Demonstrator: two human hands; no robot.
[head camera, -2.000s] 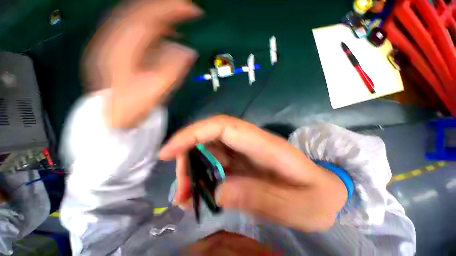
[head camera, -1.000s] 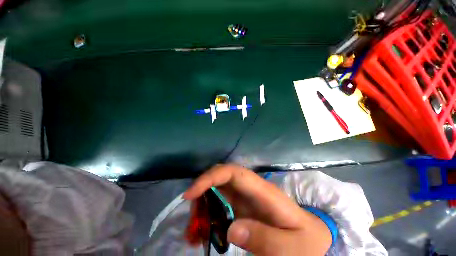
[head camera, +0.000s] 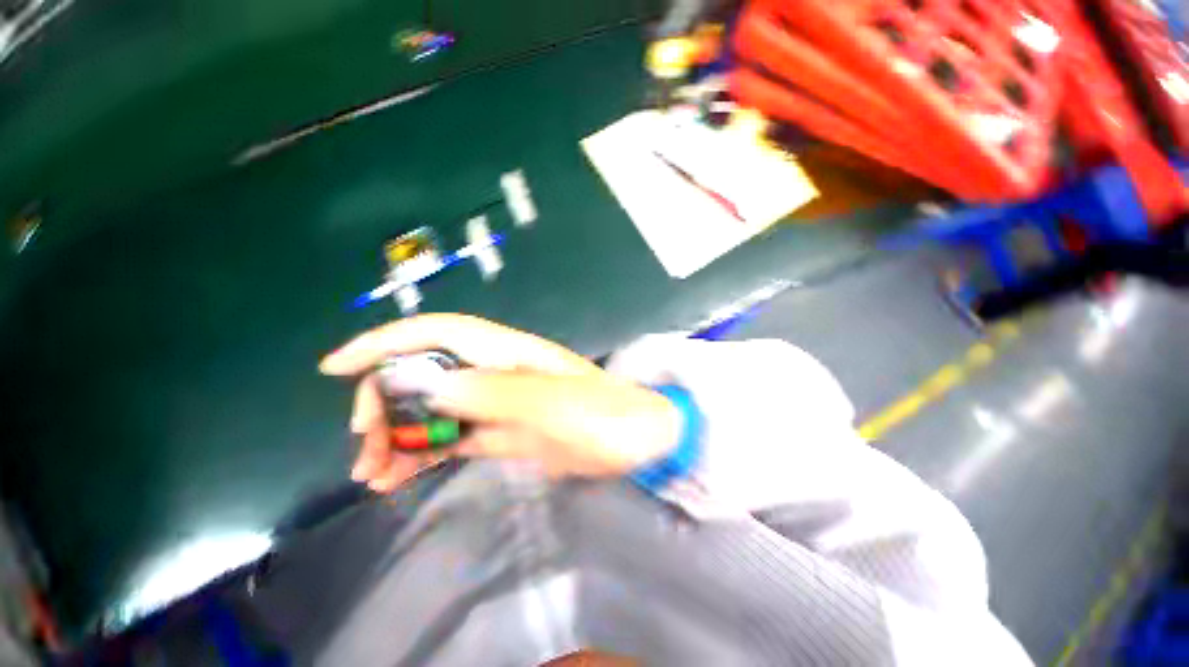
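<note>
My right hand (head camera: 541, 404), with a blue wrist band (head camera: 681, 437), is at the centre, over the bench's front edge. It is shut on a small dark watch unit (head camera: 420, 420). The watch's lit screen shows a red and a green patch; fingers hide part of its case. My left hand is not in view. Just beyond the right hand, another small watch (head camera: 411, 248) lies beside a blue stick (head camera: 456, 261) on the dark green mat. Short white tape strips (head camera: 518, 198) cross the stick and a thin cable. The picture is blurred.
A pale paper sheet (head camera: 678, 241) with a red and black pen (head camera: 700, 186) lies right of centre. Stacked red trays (head camera: 900, 98) stand at the upper right, beside a yellow-topped item (head camera: 672, 56). A blue frame (head camera: 1030, 222) stands below them. A small item (head camera: 424, 46) lies farther back.
The view has swung right and tilted. My right hand has turned the watch so its lit screen shows. My left hand, blurred over the bench two seconds ago, has left the picture.
</note>
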